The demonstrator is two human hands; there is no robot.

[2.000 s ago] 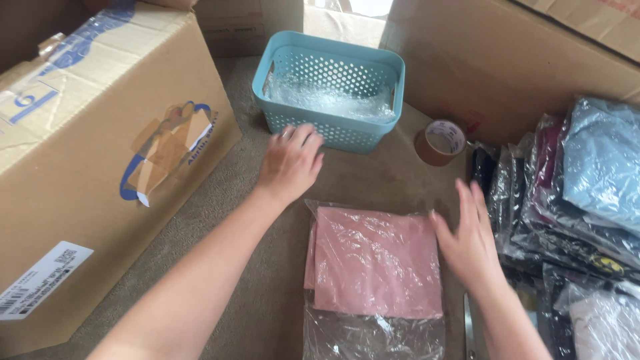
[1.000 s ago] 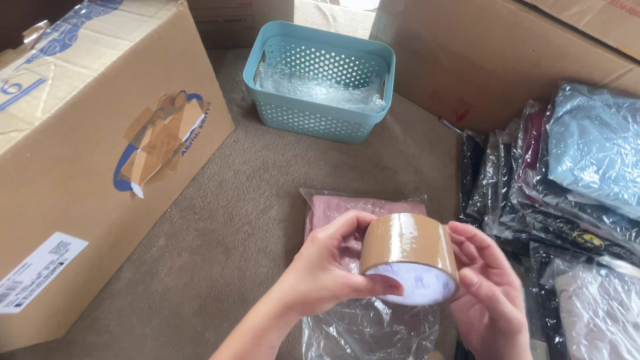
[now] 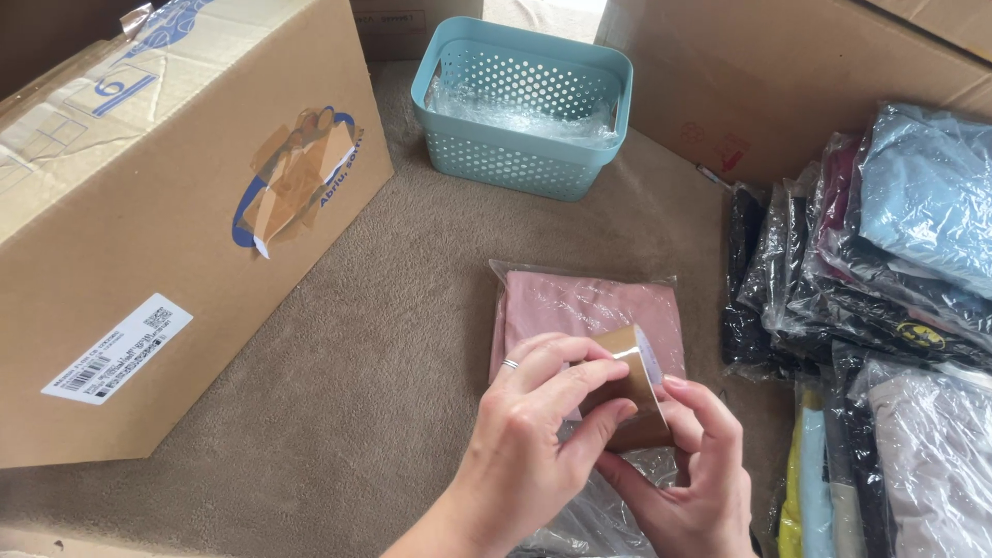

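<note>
Both my hands hold a roll of brown packing tape above a folded pink garment in a clear plastic bag. My left hand has its fingertips on the tape's outer face. On the right side, my right hand grips the roll near its rim, with some fingers partly hidden behind it. The lower part of the clear bag shows beneath my hands.
A teal perforated plastic basket holds clear plastic film. A large cardboard box stands at left, another at back right. Bagged folded garments lie stacked on the right, with more below them, on a brown fabric surface.
The tape roll, standing beside the basket two seconds ago, was taken up and is now turned on its side in my hands. Both hands have come together over the bagged pink garment.
</note>
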